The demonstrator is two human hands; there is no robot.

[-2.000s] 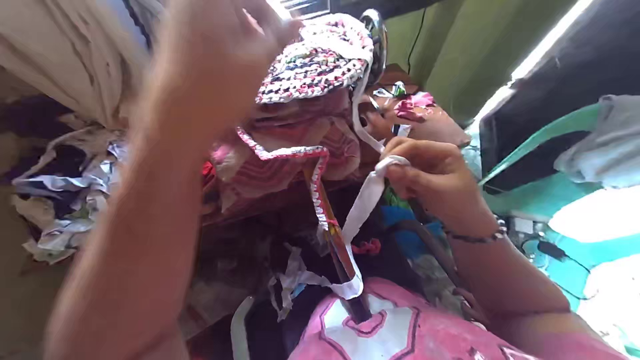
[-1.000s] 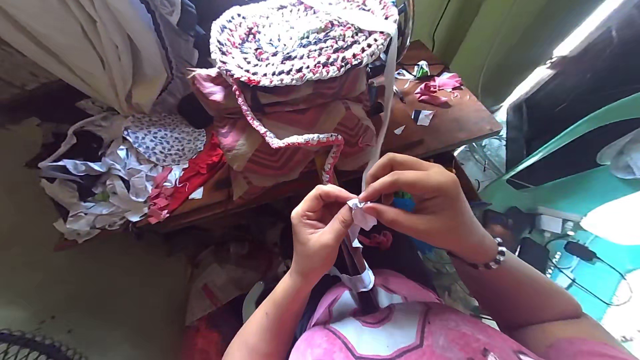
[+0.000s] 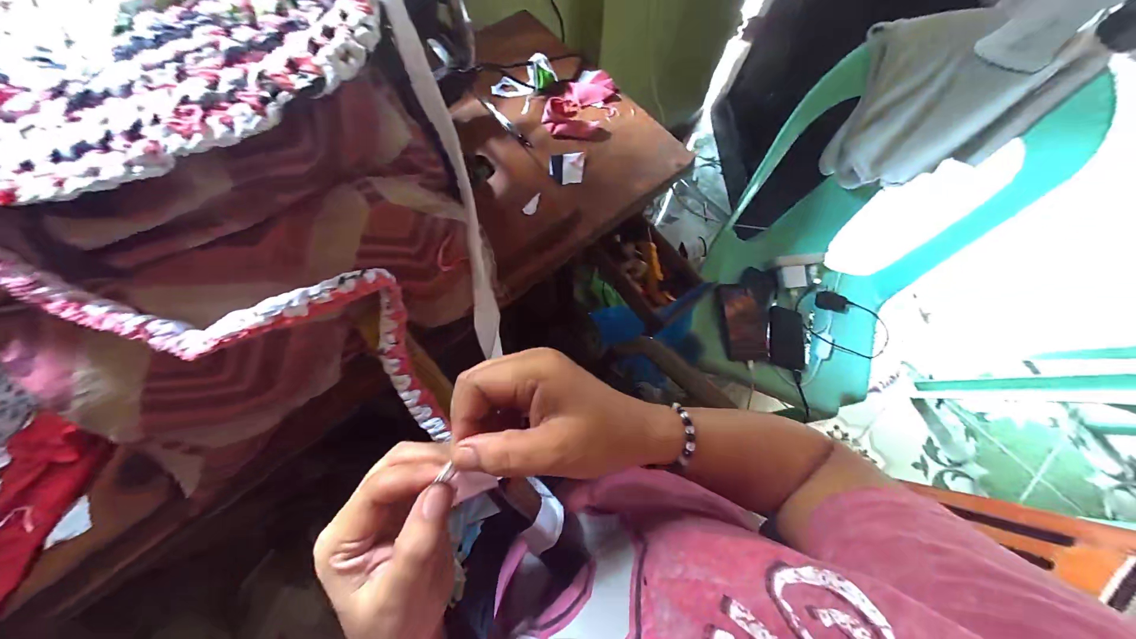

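My left hand [image 3: 395, 541] pinches a small pale bit of fabric strip between thumb and index finger. The fingertips of my right hand [image 3: 559, 422] meet it there, closed on the same fabric. A long white fabric strip [image 3: 475, 240] hangs down to my right hand from above. Behind the hands, a braided pink and white cord [image 3: 293, 311] zigzags down to my left fingertips. At the upper left lies a thick crocheted rag piece [image 3: 186, 98] in white, pink and dark tones. A loop of white strip [image 3: 546, 519] shows below my right hand.
Pink fabric scraps [image 3: 577, 106] and a metal tool [image 3: 506, 122] lie on the wooden table [image 3: 612, 160]. Patterned cloth [image 3: 257, 382] covers its left part. To the right, a green plastic chair [image 3: 772, 240] bears a grey cloth [image 3: 950, 98], a phone [image 3: 744, 324] and cables.
Two seconds ago my left hand was raised and apart from the right. One second ago both hands were together at the white fabric, and they still are. The view has shifted right.
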